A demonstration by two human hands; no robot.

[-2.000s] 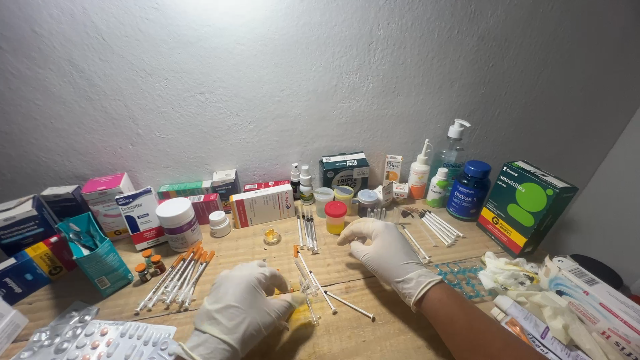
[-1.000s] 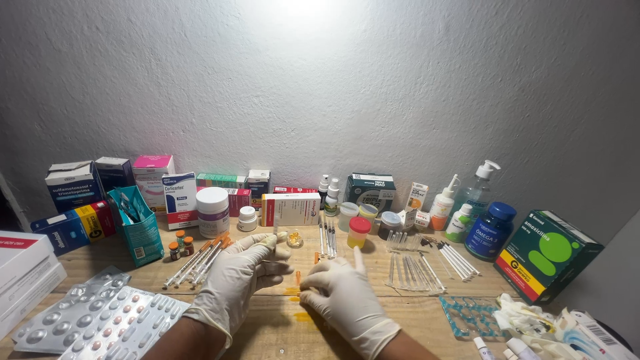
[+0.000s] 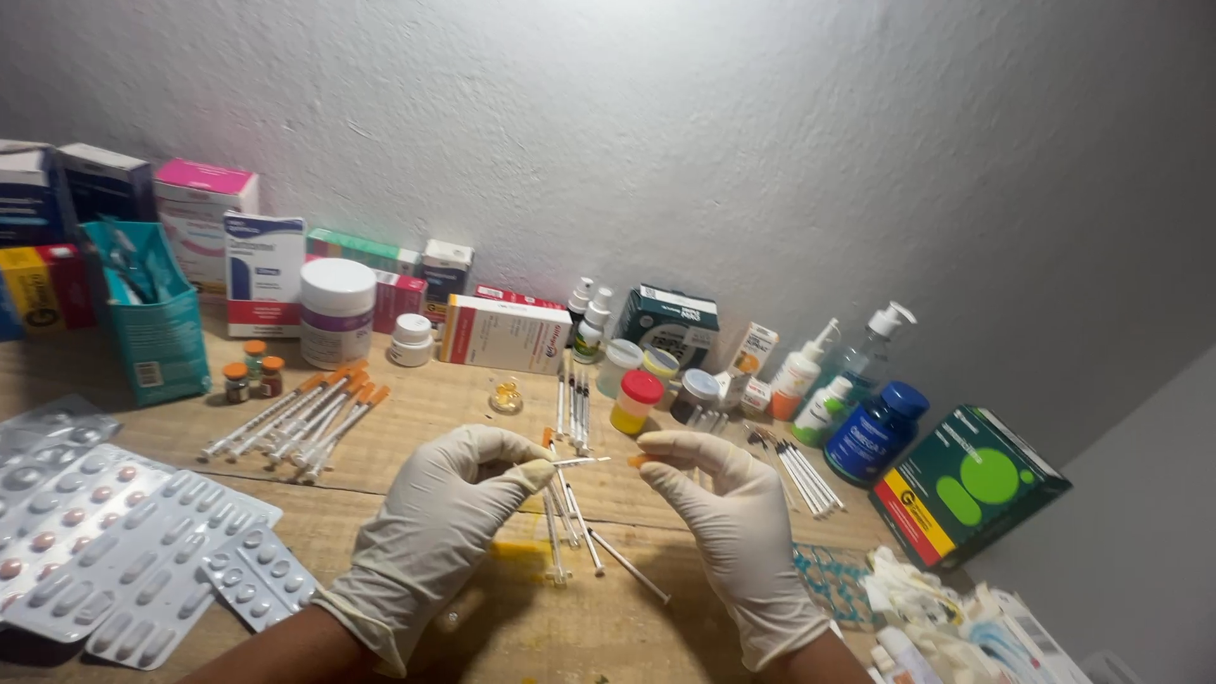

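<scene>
My gloved left hand (image 3: 446, 518) pinches a thin syringe (image 3: 581, 462) between thumb and fingertips, its narrow end pointing right. Facing it, my gloved right hand (image 3: 727, 513) pinches a small orange needle cap (image 3: 638, 461), apart from the syringe. Several syringes (image 3: 622, 562) lie loose on the wooden table below and between the hands, near a yellow stain (image 3: 521, 560). Behind them is a row of syringes (image 3: 576, 404) beside a red-lidded cup (image 3: 636, 401) with yellow contents. A pile of orange-capped syringes (image 3: 299, 423) lies left of my left hand.
Blister packs (image 3: 142, 551) cover the near left. Small orange-topped vials (image 3: 255, 372), a white jar (image 3: 337, 313) and medicine boxes (image 3: 508, 332) line the back. At right are a blue bottle (image 3: 876, 432), a green box (image 3: 964, 484), white syringes (image 3: 807, 478) and crumpled gloves (image 3: 912, 598).
My hands have risen from low over the table and now face each other, with a syringe in the left and an orange cap in the right plainly showing.
</scene>
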